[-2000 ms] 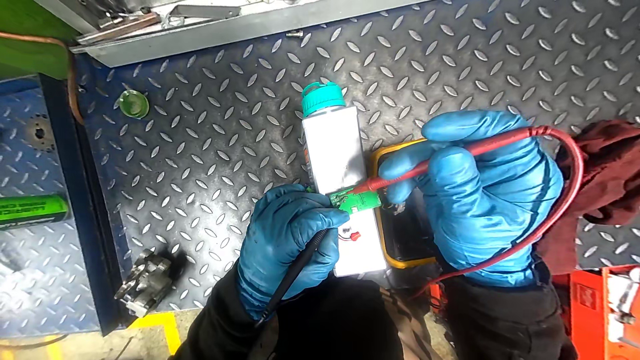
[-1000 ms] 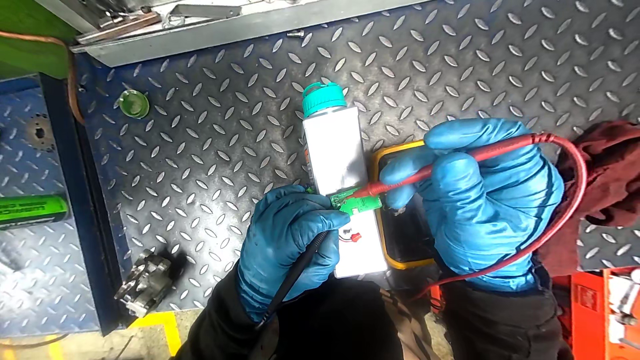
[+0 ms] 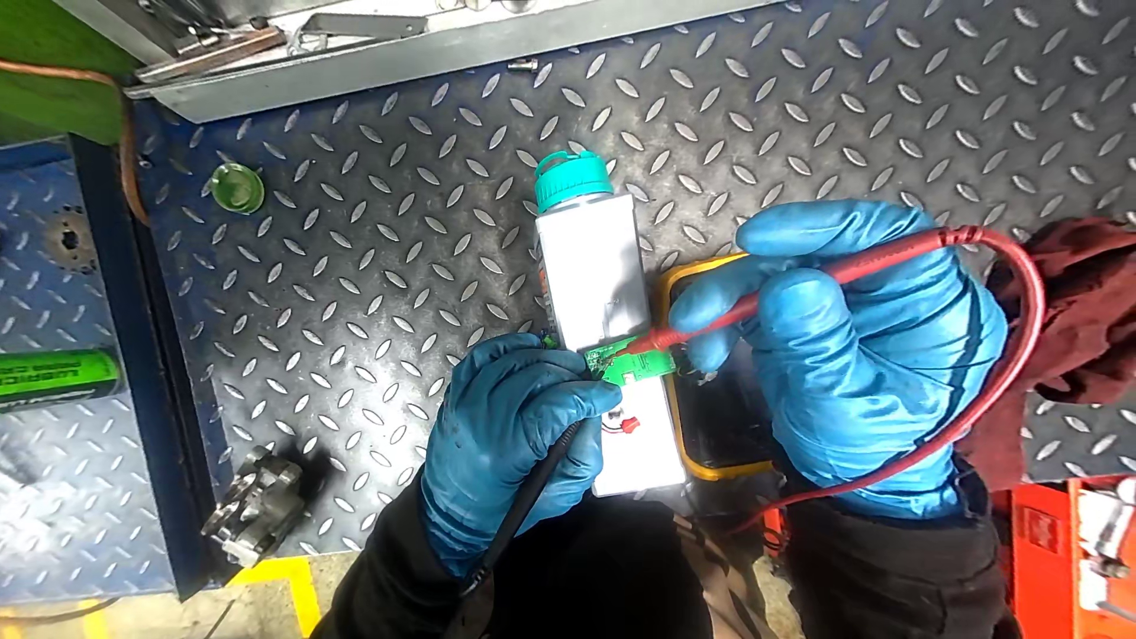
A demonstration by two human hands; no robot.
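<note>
My left hand, in a blue glove, grips a black test probe; its fingertips are at the left end of a small green circuit board. In my right hand, also gloved in blue, is a red test probe whose tip meets the board. The board lies across a white box-shaped bottle with a teal cap. A small red connector shows below the board. Partly behind my right hand lies a yellow-edged black device. The black probe's tip is hidden.
A metal tray with tools runs along the top. On the diamond-plate bench are a green cap, a metal mechanical part and a dark red cloth. A green can lies far left, a red toolbox lower right.
</note>
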